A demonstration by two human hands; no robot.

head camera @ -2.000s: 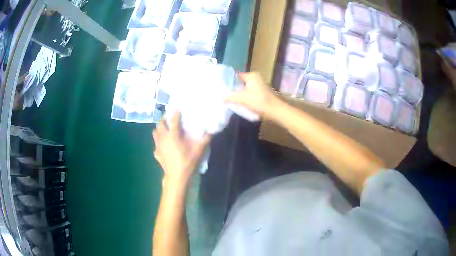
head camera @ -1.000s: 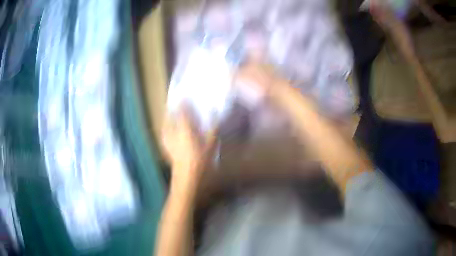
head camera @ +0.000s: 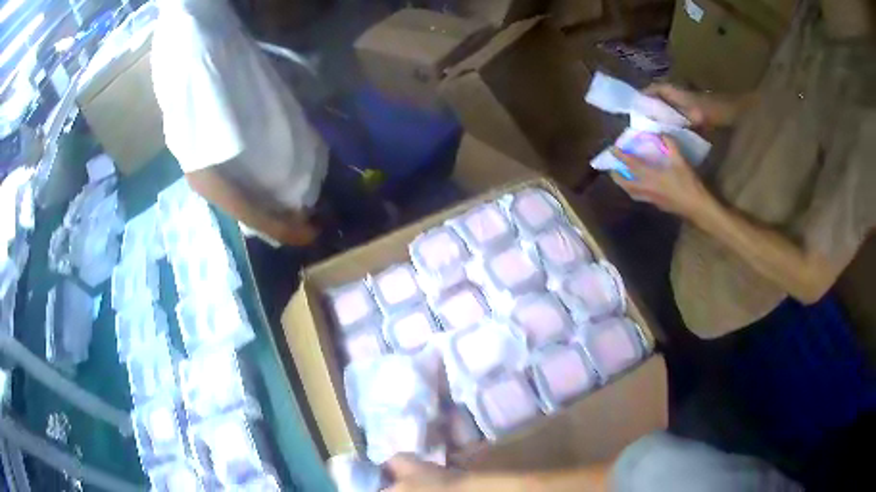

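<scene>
An open brown carton (head camera: 596,408) stands in front of me, with rows of bagged units (head camera: 509,402), palm-sized rounded squares with pink centres. Whiter, crumpled bagged pieces (head camera: 389,384) lie at its near left corner. My right hand (head camera: 418,471) is at the bottom edge of the view, partly cut off, beside that corner. A white piece (head camera: 355,473) is at its fingertips; blur hides whether the fingers grip it. My left hand is not in view.
Rows of white trays (head camera: 216,384) run along the green bench (head camera: 274,408) at left, near pale rails (head camera: 62,370). A person in white (head camera: 231,115) stands beyond the carton. Another person's hands (head camera: 672,178) hold a white packet at right. Open cartons (head camera: 509,106) and blue crates (head camera: 807,370) are behind.
The view has swung from the bench to the carton and the people beyond. My left hand has left the view. My right hand is lower, away from the white bundle both hands held earlier.
</scene>
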